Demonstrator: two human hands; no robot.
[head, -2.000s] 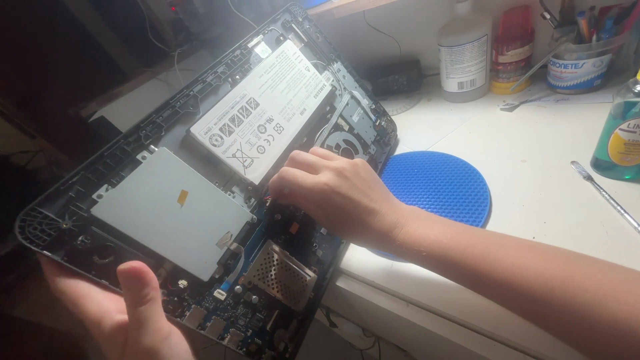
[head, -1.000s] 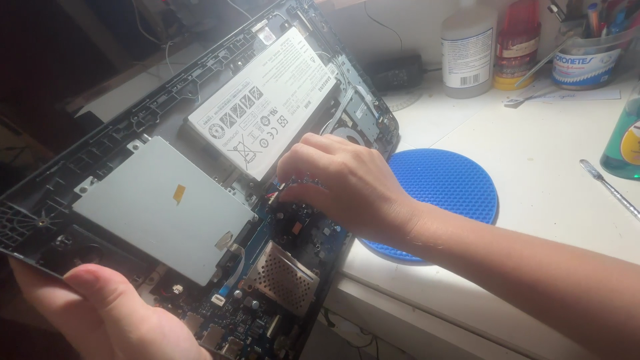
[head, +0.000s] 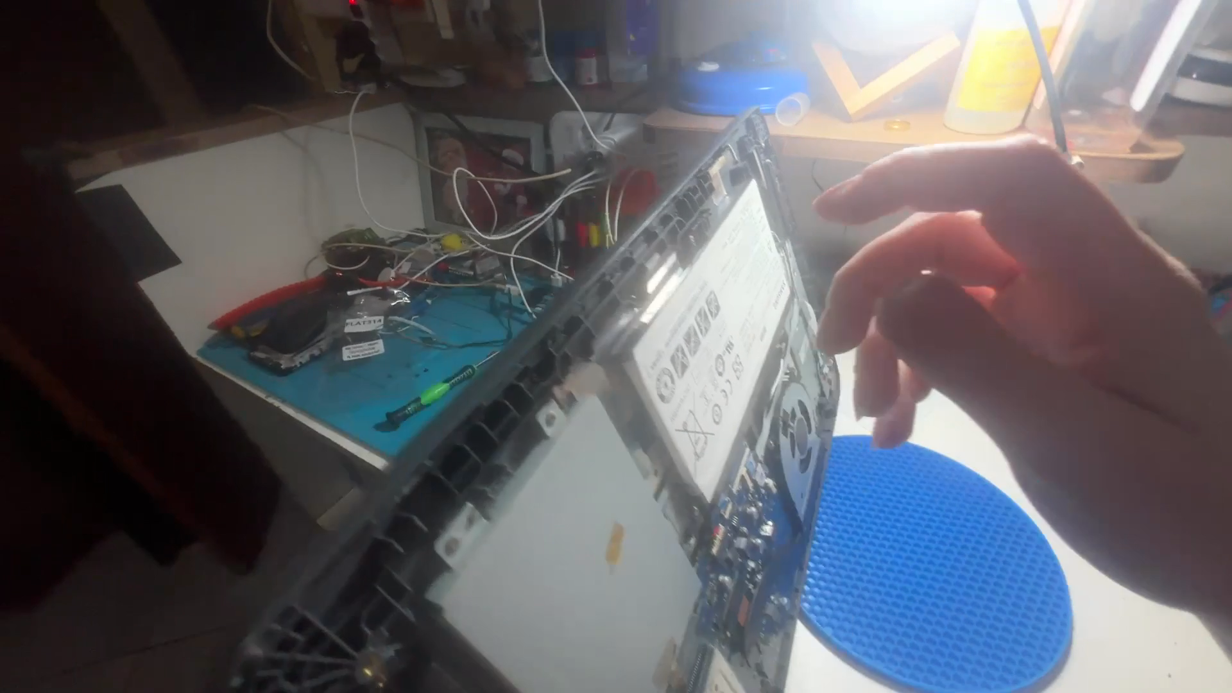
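An opened laptop base (head: 462, 462) stands steeply tilted across the middle of the view, its inside facing right. It shows a white-labelled battery pack (head: 712, 337), a cooling fan (head: 799, 433), a blue circuit board (head: 746, 558) and a grey metal plate (head: 577, 558) with a bit of yellow tape. My right hand (head: 962, 279) is raised to the right of the battery and fan, fingers curled and apart, with nothing seen between them. My left hand is out of view. A round blue textured mat (head: 943, 568) lies below my right hand.
Behind the laptop, a blue work mat (head: 318, 385) carries a green and black screwdriver (head: 433, 393), tangled white cables (head: 491, 231) and small electronic parts. A wooden shelf (head: 924, 144) at the back holds a blue round container (head: 741, 89) and a yellow-labelled bottle (head: 1001, 67).
My right hand has come away from the circuit board and lifted up. The laptop base is tilted more steeply. My left hand has gone out of view. The view has swung up and left.
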